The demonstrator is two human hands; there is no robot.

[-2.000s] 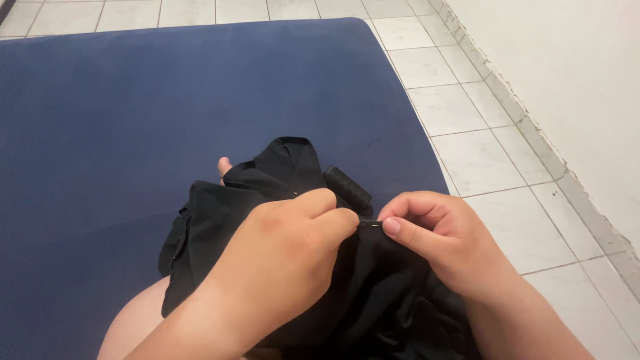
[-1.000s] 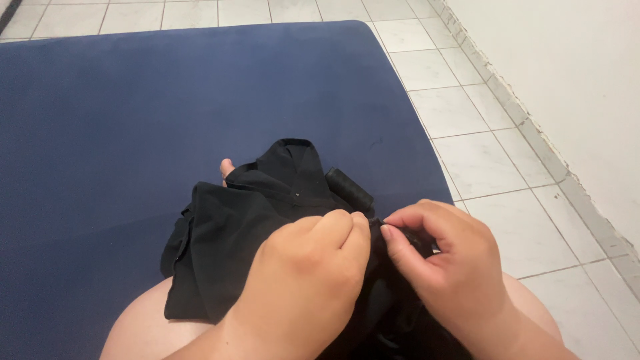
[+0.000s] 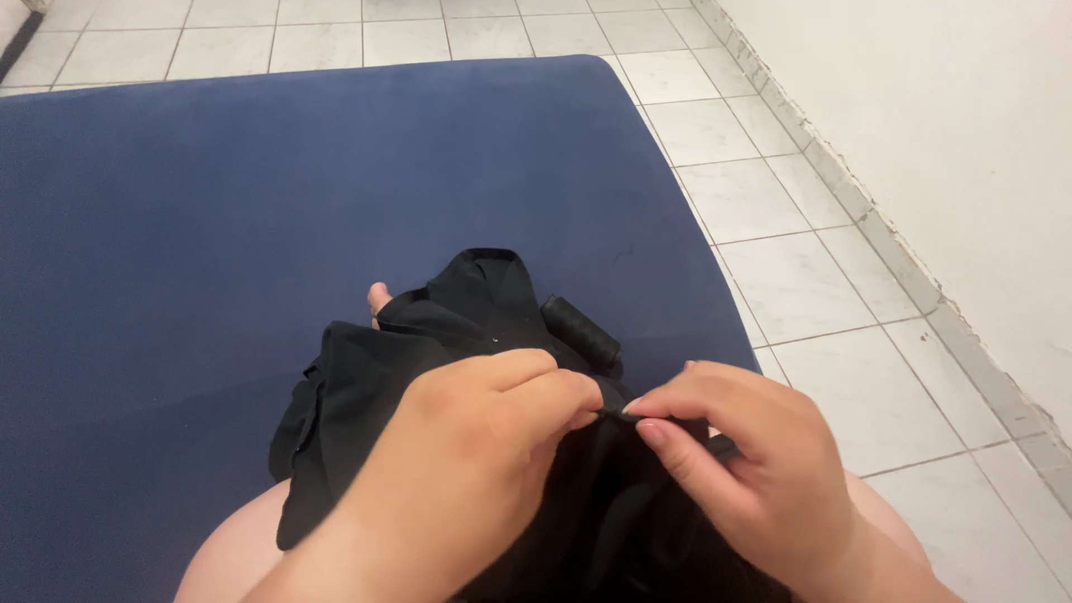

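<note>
Black fabric (image 3: 377, 368) lies bunched over my lap. My left hand (image 3: 494, 435) pinches a fold of it near the middle of the view, fingers curled and palm down. Close on its right, my right hand (image 3: 754, 452) holds the same fold between thumb and forefinger. Just beyond the fingertips a spool of black thread (image 3: 581, 332) rests on its side against the cloth. A tiny pale spot shows on the fabric. Whether a needle is between the fingers I cannot tell.
I sit on a mattress with a blue cover (image 3: 335, 184), its edge running down at my right. White floor tiles (image 3: 779, 276) and a white wall (image 3: 938, 126) with a rough-edged baseboard lie beyond. Toes (image 3: 378, 297) poke out past the cloth.
Two seconds ago a small bright glint showed at the pinched fold by my right fingertips; now none shows there. Both hands stay close together on the fabric, with the spool beyond them.
</note>
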